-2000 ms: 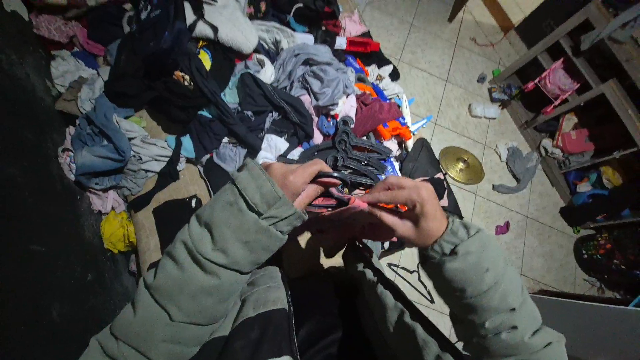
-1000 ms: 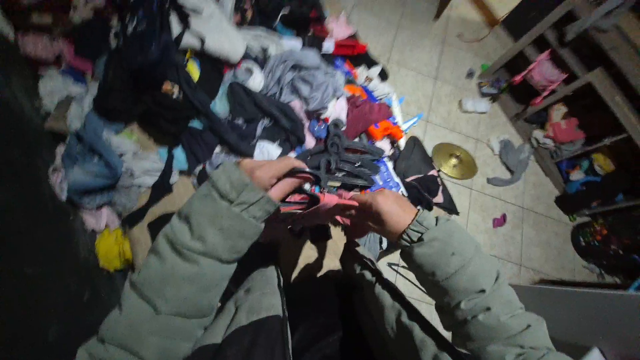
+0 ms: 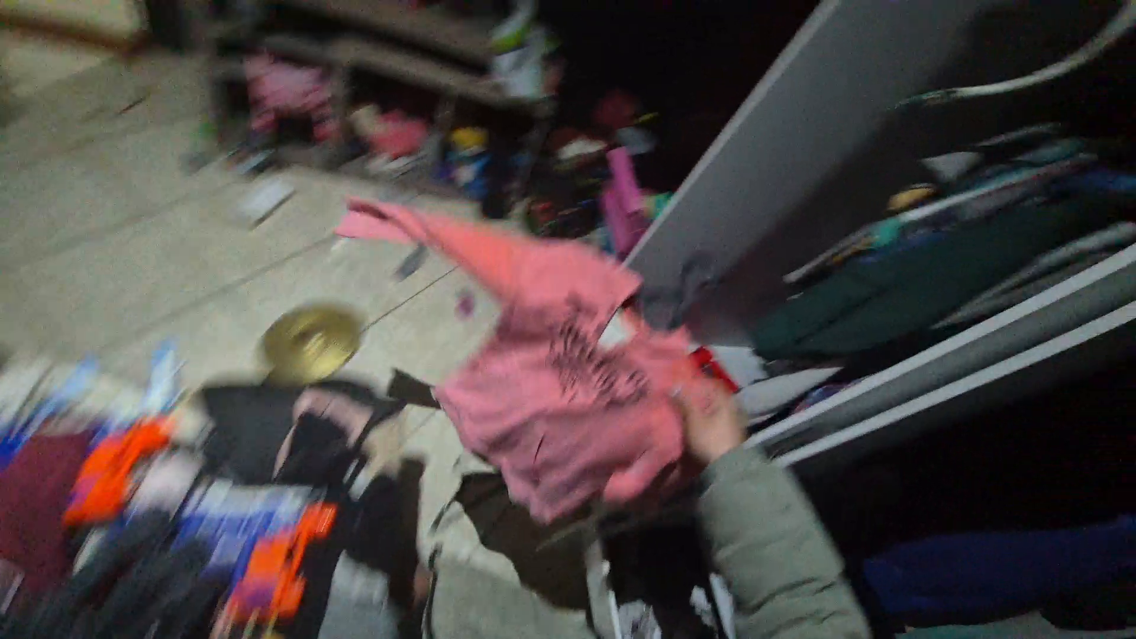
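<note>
My right hand (image 3: 708, 417) is closed on the upper right part of a pink long-sleeved garment (image 3: 568, 382) with a dark print. The garment hangs spread in the air, one sleeve swinging out toward the upper left. A small red item (image 3: 713, 366) shows just above my fingers; whether I hold it cannot be told. My left hand is out of the frame. The picture is blurred by motion.
Piled clothes (image 3: 53, 488) lie at the lower left near a gold cymbal-like disc (image 3: 312, 342) on the tiled floor. Shelves with toys (image 3: 417, 80) stand behind. Rightward are a pale panel (image 3: 745, 160) and a white-edged compartment (image 3: 958, 346) holding dark clothes.
The view has swung far to the right. Both hands were together at the pink garment and dark hangers; now my right hand holds the garment out, and my left hand has left the view.
</note>
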